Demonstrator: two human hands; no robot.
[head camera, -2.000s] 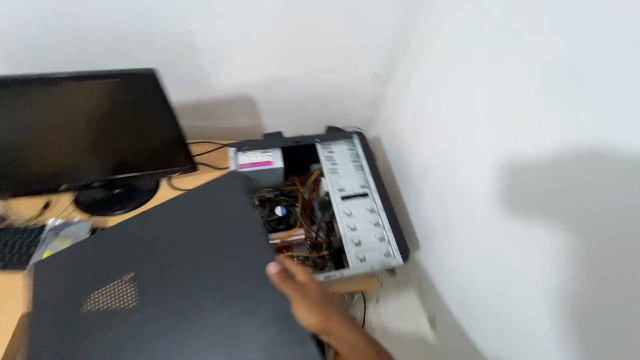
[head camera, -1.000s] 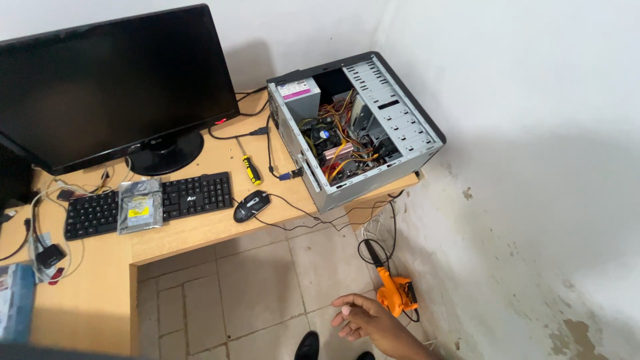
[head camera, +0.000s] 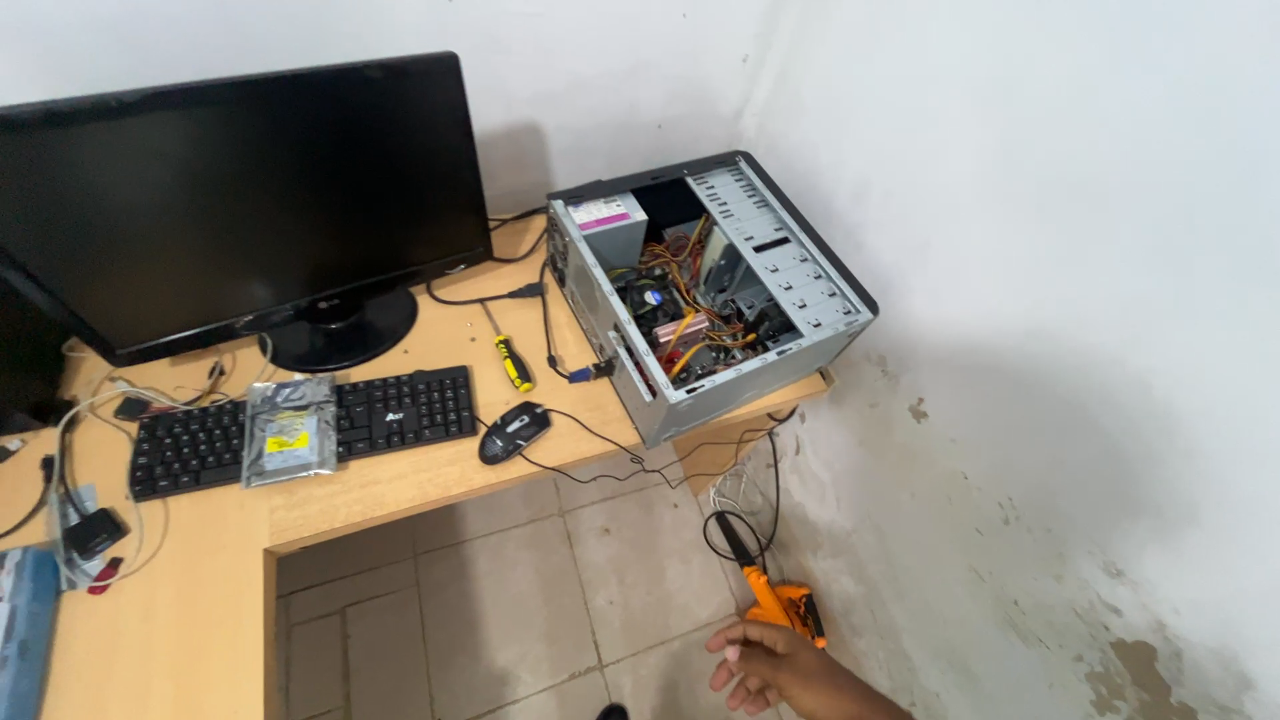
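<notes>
My right hand (head camera: 765, 668) hangs over the tiled floor at the lower right, fingers apart and slightly curled, holding nothing. Behind its fingertips, an orange electric blower (head camera: 785, 608) rests on the floor by the wall. My left hand is out of view. On the desk's right end a computer case (head camera: 720, 395) lies on its side, its upper side uncovered. Inside show a power supply (head camera: 610, 228), a CPU fan (head camera: 652, 298) and tangled wires. A blue-ended cable plug (head camera: 583, 375) is at its rear. Left of the case lies a yellow and black screwdriver (head camera: 513, 364).
An LG monitor (head camera: 250, 200) stands at the back left. In front are a black keyboard (head camera: 400, 415), a silvery antistatic bag (head camera: 290, 432) on it, and a wired mouse (head camera: 514, 433). Loose cables lie at the left. A wall (head camera: 1050, 300) borders the case's right side.
Two seconds ago my hand was at the edge of a dark side panel in front of the case; that panel is now out of view and the hand is empty. The view has shifted.
</notes>
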